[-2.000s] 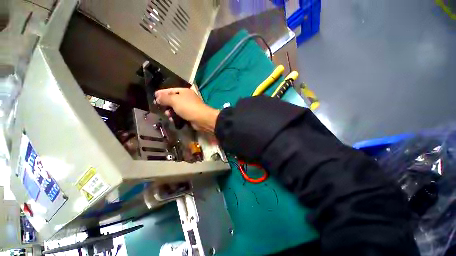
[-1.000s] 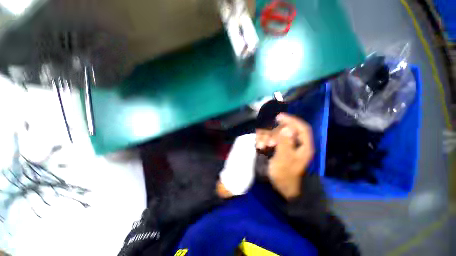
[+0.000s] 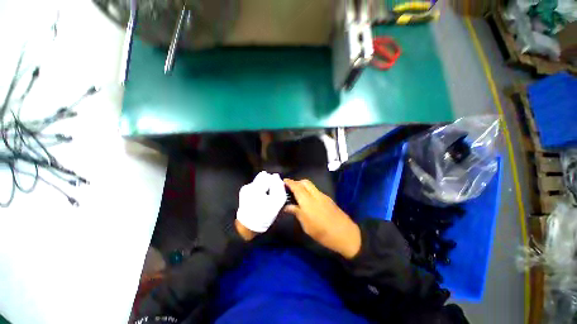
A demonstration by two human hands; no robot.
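My left hand (image 3: 260,201), in a white glove, is closed in front of my lap, below the bench edge. My right hand (image 3: 324,218) is bare and meets it from the right, fingers bent. A small black item (image 3: 291,197) shows between the two hands, held by both. Most of it is hidden by fingers and glove, so I cannot tell its shape.
The green bench (image 3: 253,95) bears the machine, with prongs (image 3: 178,39), tying head (image 3: 353,47), scissors (image 3: 386,52) and yellow-handled cutters (image 3: 412,12). Loose black cables (image 3: 38,149) lie on the white sheet (image 3: 76,253). Right, a blue bin (image 3: 484,243) holds black coils and a clear bag (image 3: 430,174).
The view has swung from the open machine housing down to my lap. My right hand has left the housing and joined my gloved left hand. Both hands now sit lower, centrally before my body.
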